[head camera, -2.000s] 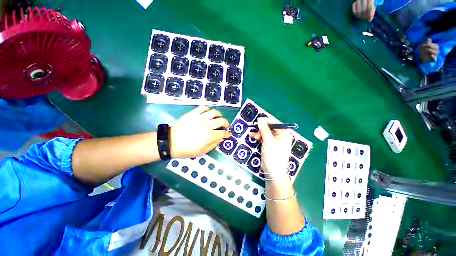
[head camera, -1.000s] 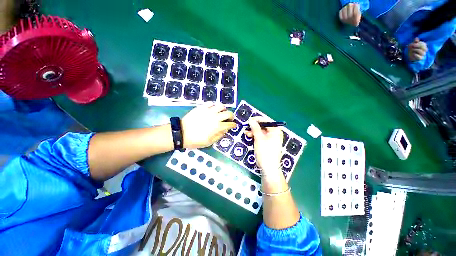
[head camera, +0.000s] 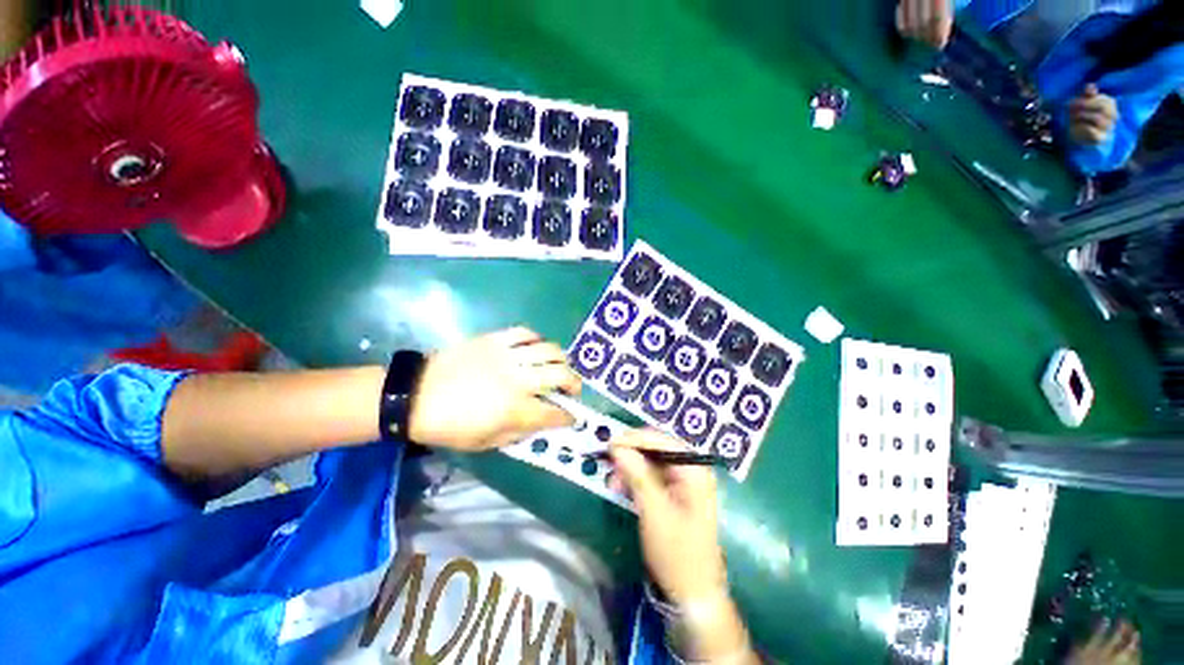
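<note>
A white card (head camera: 738, 470) holds black square housings in a 3-by-5 grid. The far row is all dark; the two nearer rows show pale or violet centre rings. A white liner strip (head camera: 632, 491) with dark dots lies nearer me, partly hidden under my hands. My left hand (head camera: 487, 390) lies over the strip's left part, fingertips at its upper edge; whether it grips the strip is unclear. My right hand (head camera: 669, 500) holds dark, pen-like tweezers (head camera: 688, 457), with their tip over the strip's dots. Anything at the tip is too small to tell.
A stacked card of dark housings (head camera: 448, 246) lies beyond. A red fan (head camera: 130, 143) stands left. At right are a white sheet with small marks (head camera: 880, 448), a paper scrap (head camera: 823, 324), a white device (head camera: 1067, 387) and a metal frame (head camera: 1091, 461). Another person's hands (head camera: 1092, 117) show upper right.
My right hand and the tweezers have moved from the housings card down to the liner strip. My left hand has moved off the card's left edge onto the strip. A hand now shows at the lower right edge.
</note>
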